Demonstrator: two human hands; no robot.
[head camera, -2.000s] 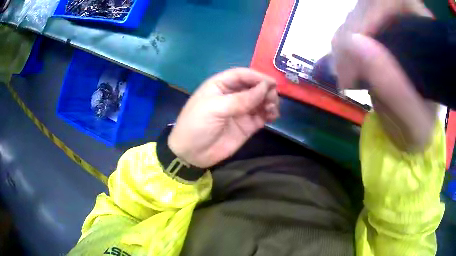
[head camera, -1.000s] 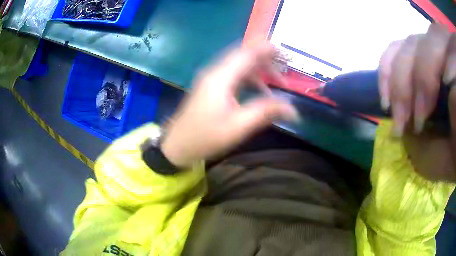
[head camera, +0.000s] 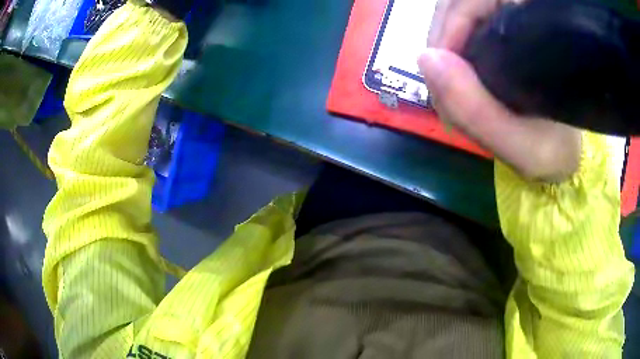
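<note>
My right hand is closed around the thick black electric screwdriver over the panel. The bit is hidden. The laptop lid panel, white inside with a thin dark rim, lies on the red pad. A small silver hinge sticks out past the panel's lower left corner. My left arm reaches up to the hinge bin at the upper left. My left hand is cut off by the top edge; only the sleeve and the dark wristband show.
The blue hinge bin stands at the upper left, partly behind my left sleeve, beside clear plastic. A lower blue bin sits below the green bench's edge. A yellow line marks the grey floor.
My left hand has moved from beside the panel up and left, out of the picture. My right hand has moved the screwdriver up and left over the panel.
</note>
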